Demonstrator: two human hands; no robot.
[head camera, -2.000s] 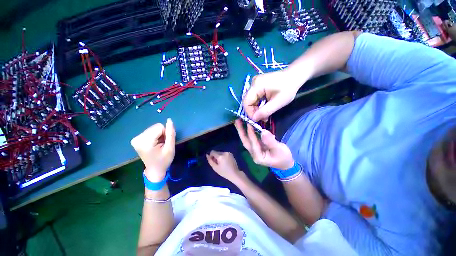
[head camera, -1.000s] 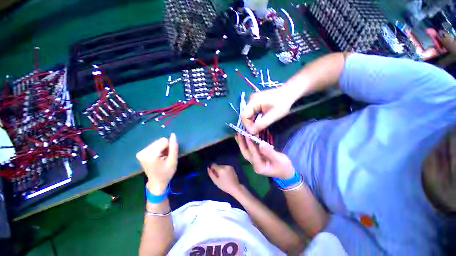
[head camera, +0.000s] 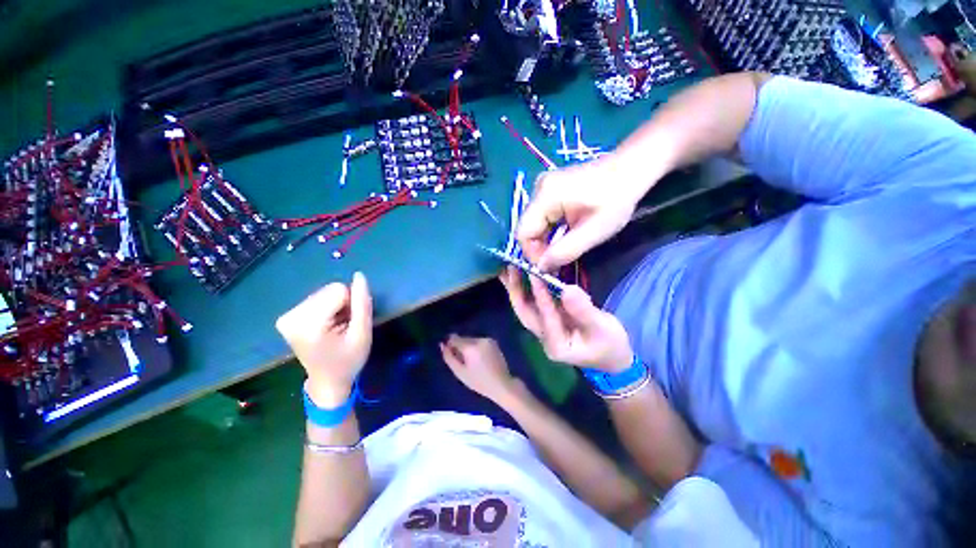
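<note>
My left hand (head camera: 330, 334), with a blue wrist strap, is curled with one finger raised near the bench edge. Nothing shows in it. My right hand (head camera: 477, 362) is below the bench edge, small and dark, its fingers loosely curled; I cannot make out whether it holds anything. In front lie a circuit board panel with red wires (head camera: 430, 152), a loose fan of red cables (head camera: 359, 218), and another wired panel (head camera: 220, 236) to the left. Neither hand touches them.
At right, a person in light blue (head camera: 792, 257) holds a thin board with white leads (head camera: 520, 262) over the edge. A heap of wired boards (head camera: 70, 257) is at left. A black rack (head camera: 257, 86) and stacked board panels (head camera: 387, 37) are at the back.
The view shifted down and back up. My hands keep nearly the same pose. The other person's hands move slightly at the held board.
</note>
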